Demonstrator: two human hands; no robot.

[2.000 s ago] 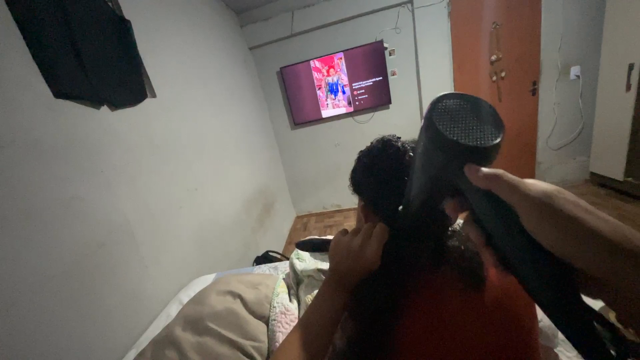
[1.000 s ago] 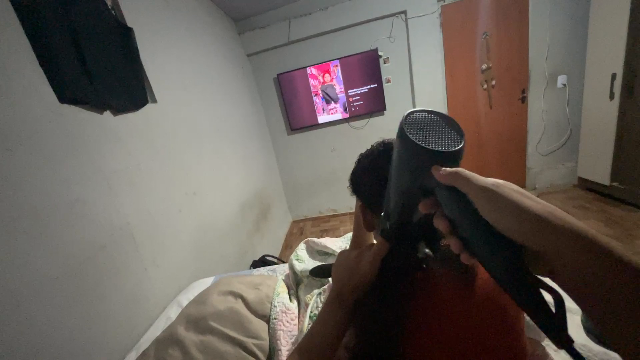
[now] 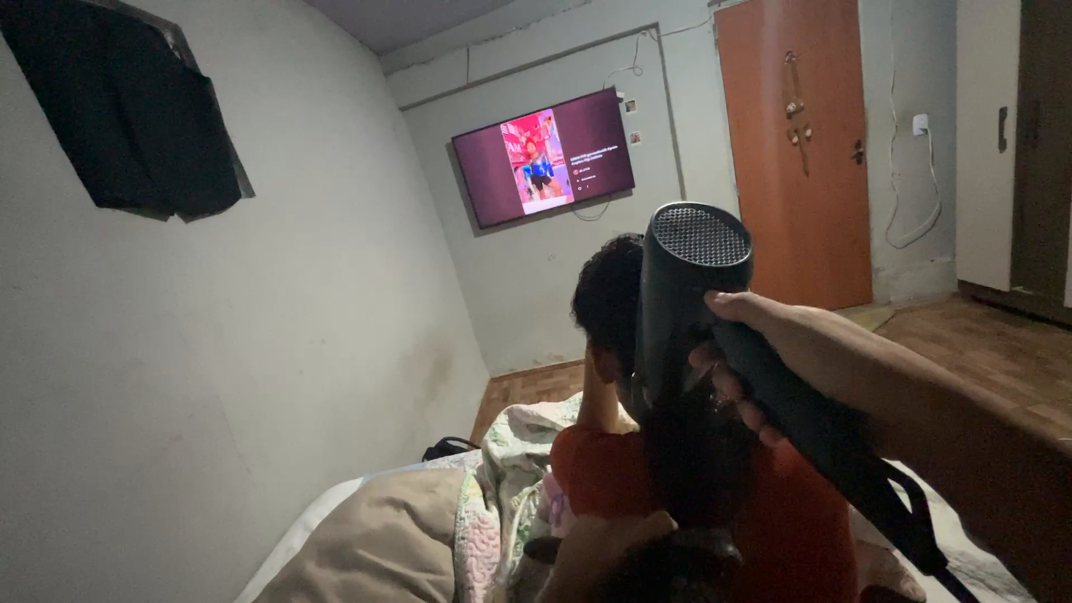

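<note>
My right hand (image 3: 745, 360) grips the handle of a black hair dryer (image 3: 691, 293), its round mesh intake facing up toward me. The dryer's body points down along the long dark hair (image 3: 699, 469) of a person in an orange-red top (image 3: 796, 519), seated in front with their back to me. Low at the person's back, my left hand (image 3: 615, 544) is closed around a dark handle (image 3: 543, 549), whose rounded end sticks out on the left. The tool's other end lies among the dark hair tips and is too dim to make out surely.
A bed with a beige pillow (image 3: 377, 536) and a floral quilt (image 3: 523, 435) lies below. The dryer's cord (image 3: 955, 586) trails at lower right. Beyond are a wall-mounted television (image 3: 603, 159), an orange-brown door (image 3: 796, 167) and a wardrobe (image 3: 988, 151). Dark cloth (image 3: 126, 109) hangs at left.
My left hand has moved down from beside the person's neck to low at their back. The dryer stays in my right hand, close to the hair.
</note>
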